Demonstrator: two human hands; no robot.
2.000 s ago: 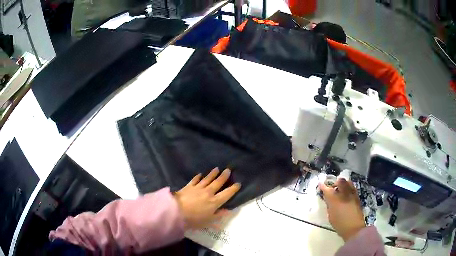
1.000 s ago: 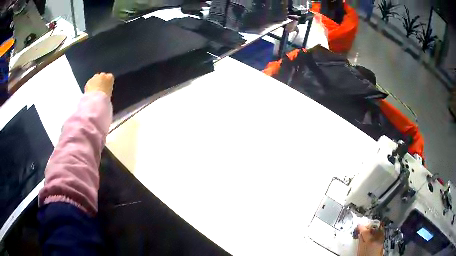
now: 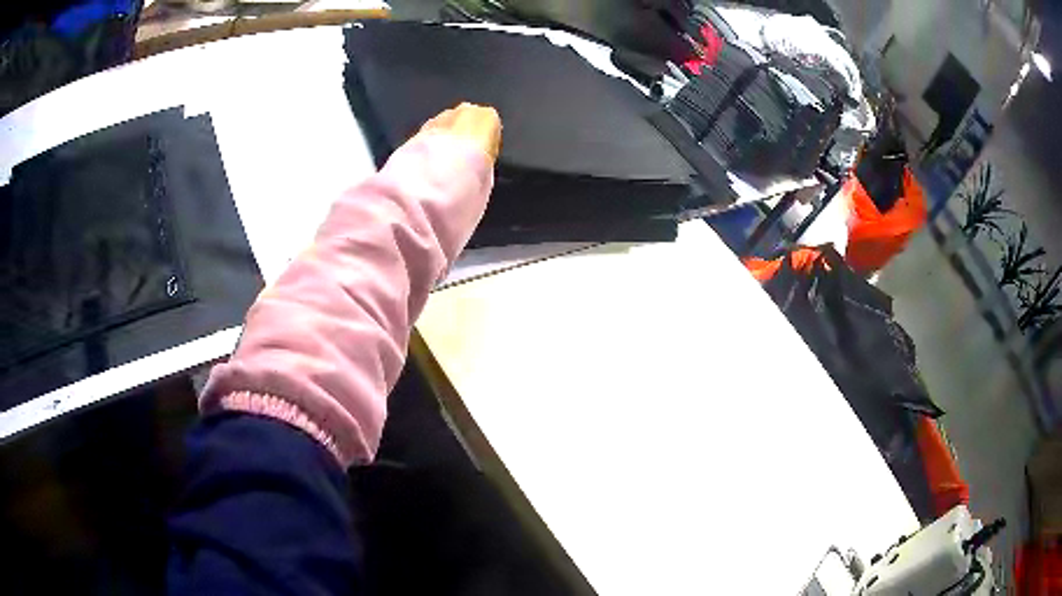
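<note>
A stack of flat black panels lies on the white table at the upper middle. My left hand is at the near left part of this stack, reached out in a pink sleeve. Its fingers are mostly hidden, so I cannot tell whether it grips a panel. My right hand is out of the picture.
More black panels, one with a zip line, lie at the left. The white head of the sewing machine is cut off at the lower right. Black cloth over orange material hangs beyond the table's right edge. Dark piles stand at the back.
The black panel under my left hand has gone from the machine table. My left hand has moved to the panel stack. The view has turned left, and my right hand has left the picture.
</note>
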